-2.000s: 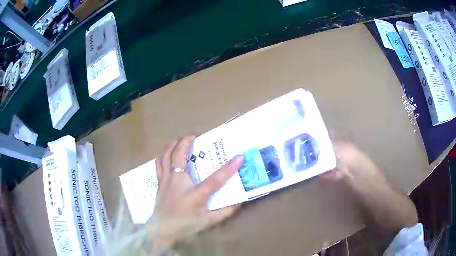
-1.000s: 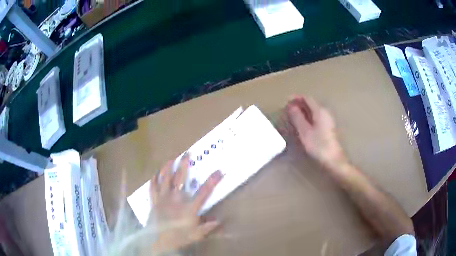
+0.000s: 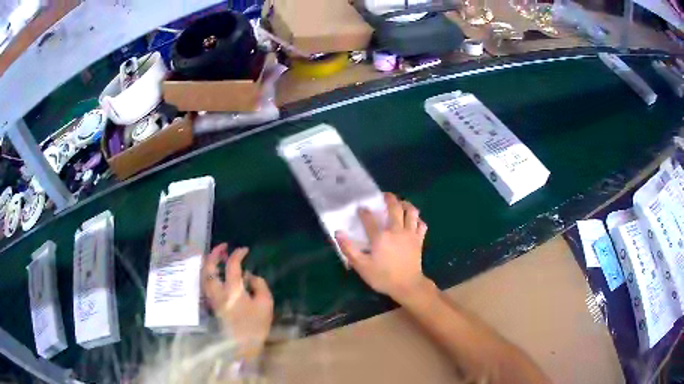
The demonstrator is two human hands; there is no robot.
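A white retail box (image 3: 330,176) lies flat on the green conveyor belt in front of me. My right hand (image 3: 390,244) is on its near end, with the thumb at the left edge and the fingers across the top and right side. My left hand (image 3: 238,292) is over the belt's near edge, fingers apart and empty, close beside the right edge of another white retail box (image 3: 178,255). Whether it touches that box I cannot tell. The wrist area of my left hand is blurred.
More white boxes lie on the belt (image 3: 420,157) at left and right. Brown cartons (image 3: 217,94) and tubs stand on the shelf behind. White boxes (image 3: 637,262) and a light-blue card (image 3: 608,262) lie at the bench's right end.
The view has shifted towards the belt. Both hands have moved from the cardboard-covered bench to the belt. My right hand, empty one second ago, now holds a box there; my left hand has left its box.
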